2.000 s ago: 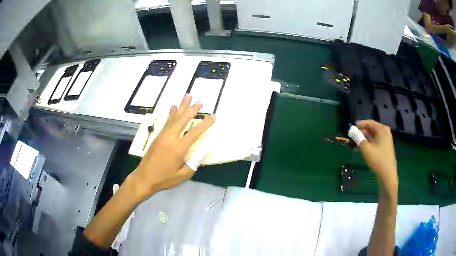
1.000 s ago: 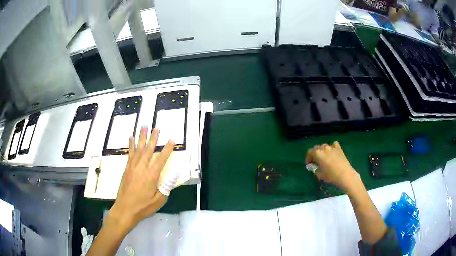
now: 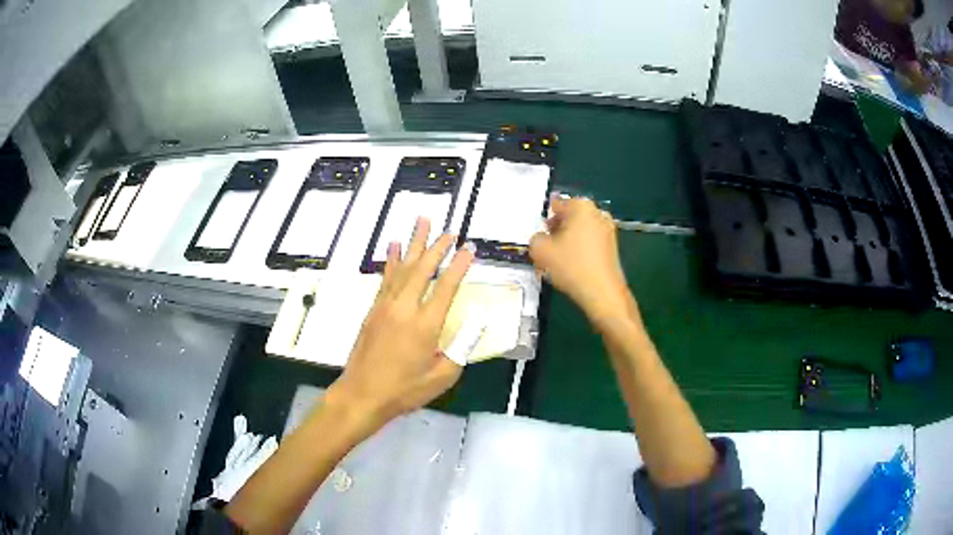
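Several black phone middle frames (image 3: 340,173) lie in a row on the white feed table (image 3: 170,222). My right hand (image 3: 583,256) pinches the right edge of the rightmost middle frame (image 3: 523,144), at the table's right end. My left hand (image 3: 402,340) is spread flat, palm down, over the table's front part. Its fingertips are at the lower ends of the two rightmost frames; whether they press on them I cannot tell. A white finger cot (image 3: 465,343) covers my left thumb. The right fingertips are partly hidden.
A black blister tray (image 3: 799,225) lies on the green belt (image 3: 648,355), with stacked trays (image 3: 925,172) at its right. Another middle frame (image 3: 812,385) and a blue piece (image 3: 911,358) lie nearer. Blue film (image 3: 880,502) is at bottom right. A metal machine stands left. A person is top right.
My right hand has moved left from over the belt to the white table and now holds a middle frame at the row's right end. The camera view has shifted too.
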